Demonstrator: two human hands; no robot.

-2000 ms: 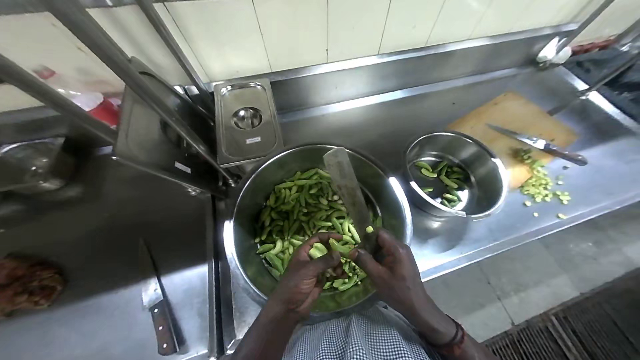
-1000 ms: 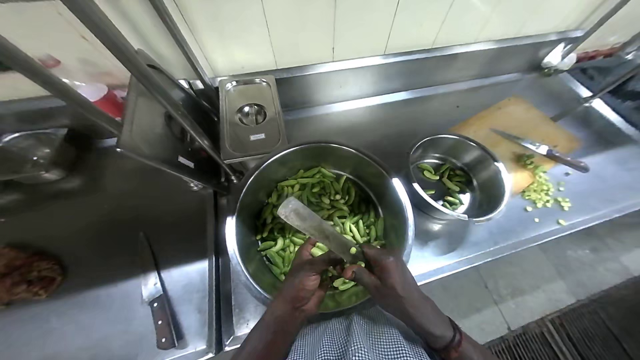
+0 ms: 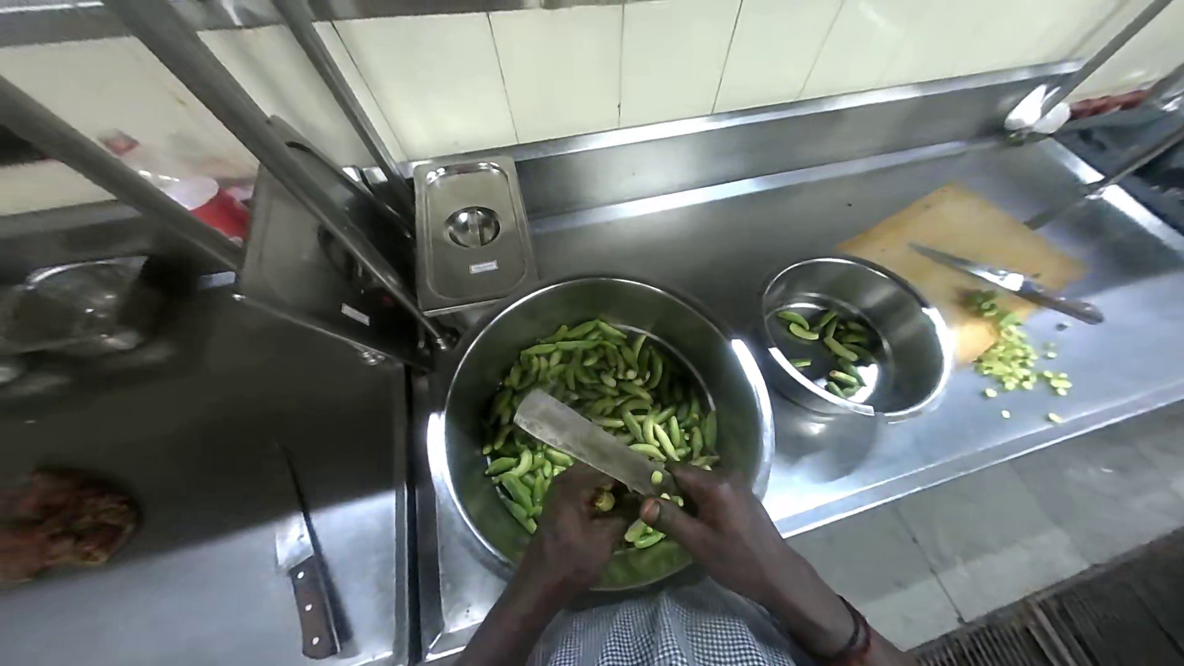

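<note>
My right hand is closed around the lower end of a wide-bladed knife, whose blade points up and left over a large steel pot. Beside it, my left hand grips a small green vegetable with a pale cut end showing; the hands meet near the pot's front edge. Many small green gourd-like vegetables fill the pot's bottom. To the right, a smaller steel pot holds several more of them. The knife's handle is hidden in my right hand.
At the right lie a cutting board, a knife and cut green pieces. A lidded steel container stands behind the large pot. On the left counter lie another knife and a brown-red food item. Metal shelf posts rise at upper left.
The knife's blade has swung from pointing nearly straight up over the pot's right part to pointing up and left. Both hands stay close together over the pot's front part.
</note>
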